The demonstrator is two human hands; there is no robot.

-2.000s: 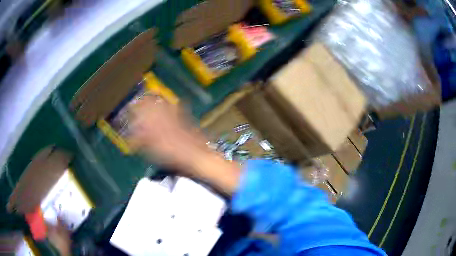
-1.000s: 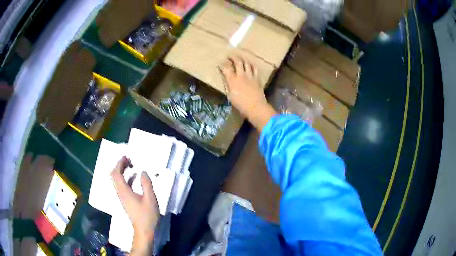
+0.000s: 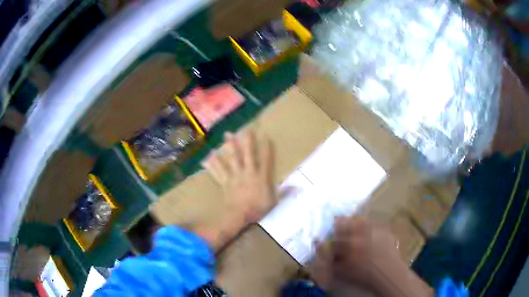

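A brown carton (image 3: 296,125) lies in front of me with its flaps spread. White inserts (image 3: 342,165) show in its opening, with some clear plastic over their lower part. My left hand (image 3: 242,177) lies on the carton's left flap, fingers spread, holding nothing. My right hand (image 3: 362,252) is blurred at the lower end of the white inserts, fingers curled. Whether it grips anything cannot be told.
Yellow-sided gift boxes with bagged contents (image 3: 165,139) stand on the green belt (image 3: 130,168). A red card (image 3: 213,104) and a black item (image 3: 214,71) lie between boxes. A big shiny clear plastic pile (image 3: 429,75) is at upper right. A white insert fills a lower-left box (image 3: 55,279).
The view has shifted. The taped carton under my right hand is now open, showing white inserts. My left hand has moved from the white stack onto a flap; my right hand is lower right.
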